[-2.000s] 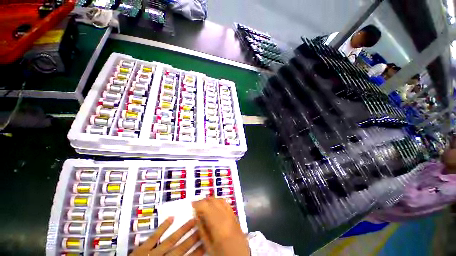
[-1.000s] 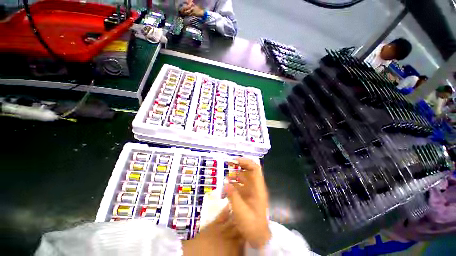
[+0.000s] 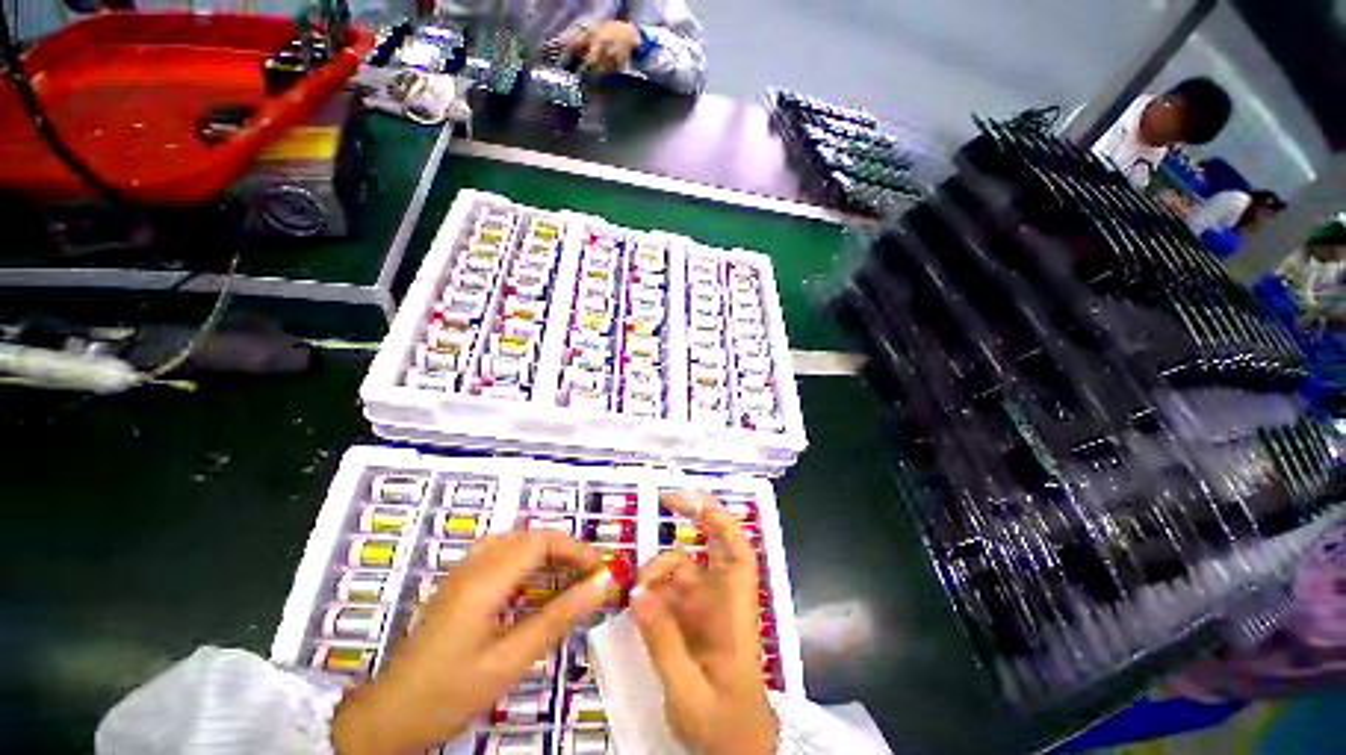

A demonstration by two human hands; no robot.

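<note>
My left hand point(image 3: 470, 637) is over the near white tray point(image 3: 328, 549), its thumb and index finger pinched on a small cylindrical component point(image 3: 619, 571) with a red end. My right hand point(image 3: 706, 627) is just right of it, fingers curled, fingertips close to the component. A white sheet point(image 3: 632, 684) hangs from my right hand over the tray; where it is gripped is hidden. The near tray holds columns of small cylinders, silver-white and yellow at left, darker with red ends at right. Both hands cover its lower middle.
Stacked white trays point(image 3: 583, 423) of similar parts lie behind. A tall stack of clear trays with dark parts point(image 3: 1033, 398) stands at right. A red bin point(image 3: 163, 111) sits upper left, a white corded tool point(image 3: 67, 369) below it. A person's hand point(image 3: 605, 44) is at the far bench.
The view has shifted left, moving the trays rightward in the picture. My hands, overlapping earlier, are now side by side with a component at their fingertips. A person's hands have appeared at the far bench.
</note>
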